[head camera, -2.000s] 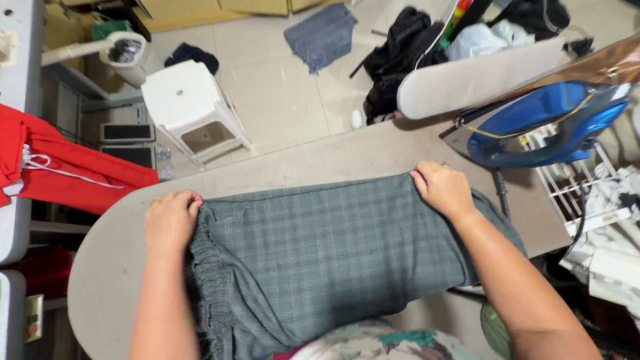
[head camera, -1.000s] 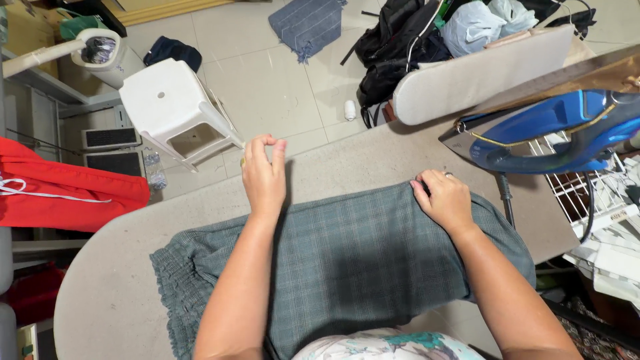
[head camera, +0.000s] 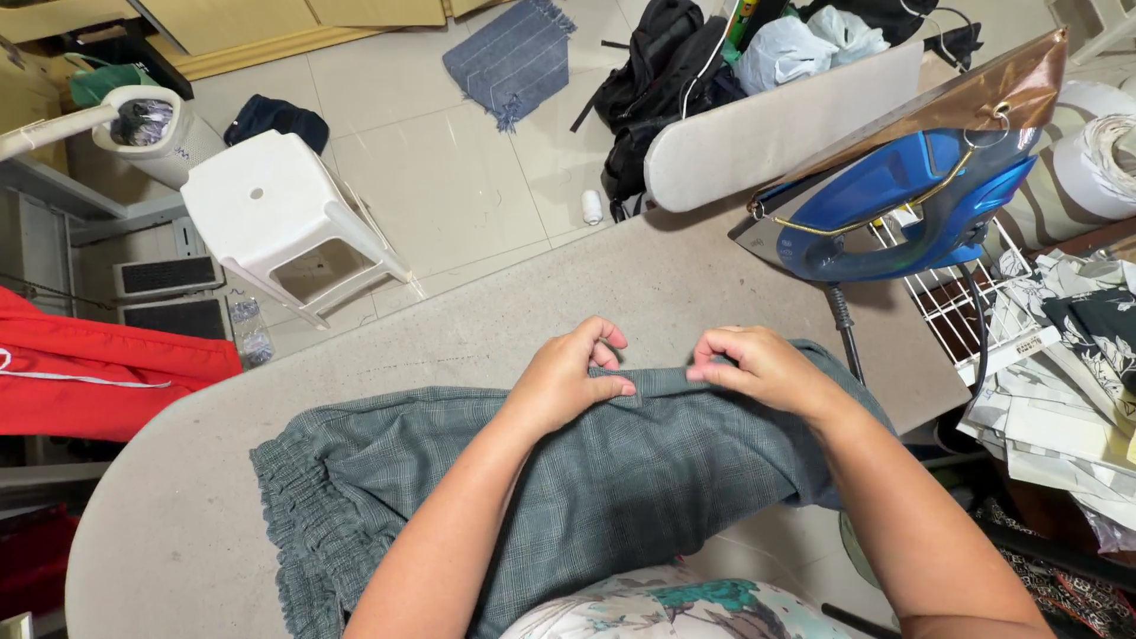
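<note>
A grey-green plaid garment (head camera: 621, 470) with a gathered elastic edge at its left end lies across the ironing board (head camera: 195, 470). At its far edge my left hand (head camera: 568, 373) is curled with thumb and fingers apart, the thumb touching the cloth. My right hand (head camera: 754, 364) pinches the same edge a short way to the right, between thumb and fingers. A blue steam iron (head camera: 887, 204) stands beyond my right hand at the board's right end, its cord running down beside the garment.
A narrow padded sleeve board (head camera: 781, 124) rises at the board's far side. A white wire rack (head camera: 958, 302) and piled paper or cloth (head camera: 1056, 417) are at the right. On the floor beyond stand a white plastic stool (head camera: 257, 204) and black bags (head camera: 657, 80). Red fabric (head camera: 98, 364) hangs at the left.
My left hand, at the garment's left corner two seconds ago, lifted off and has come right, near my right hand. The far edge between my hands now looks gathered up.
</note>
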